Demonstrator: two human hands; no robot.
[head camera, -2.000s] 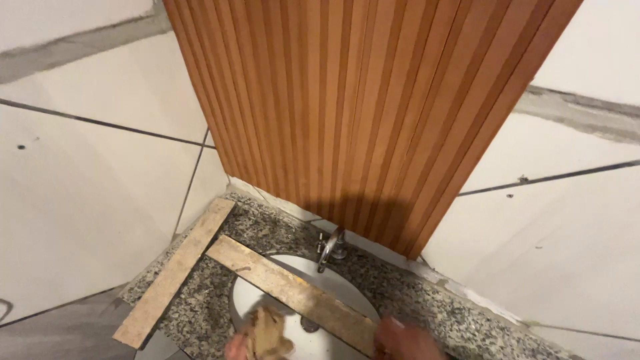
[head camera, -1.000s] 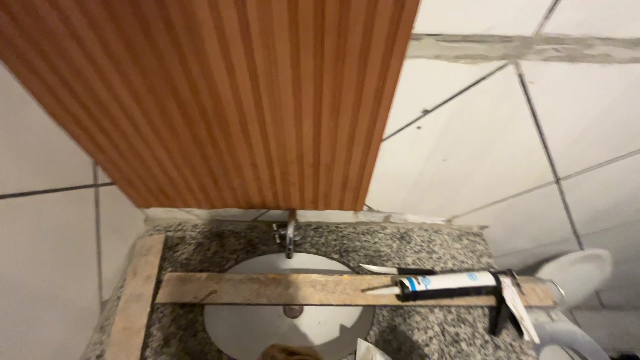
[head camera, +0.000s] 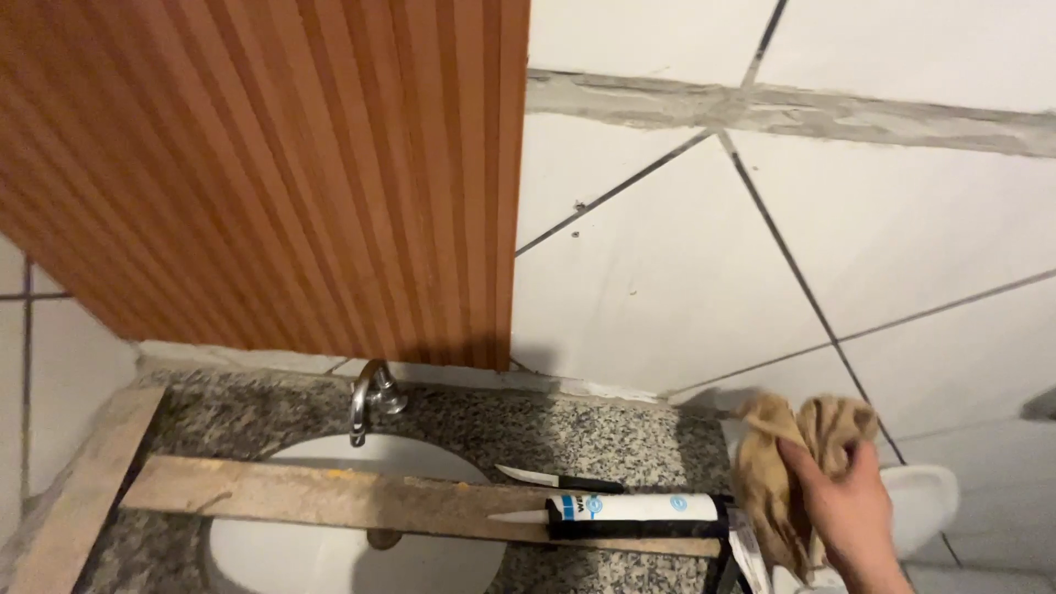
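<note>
My right hand grips a crumpled brown cloth at the lower right, past the right end of the granite countertop. Left of it, a caulking gun with a white sealant cartridge lies on a wooden board that spans the oval white sink. Just behind the board rests a knife with a dark handle, its blade pointing left. My left hand is out of view.
A chrome faucet stands behind the sink. A second board lies along the counter's left side. The ribbed reddish-brown panel rises behind, beside white wall tiles. Part of a white toilet shows at right.
The view has swung to the right. The brown cloth, low over the sink two seconds ago, is now in my right hand at the counter's right end.
</note>
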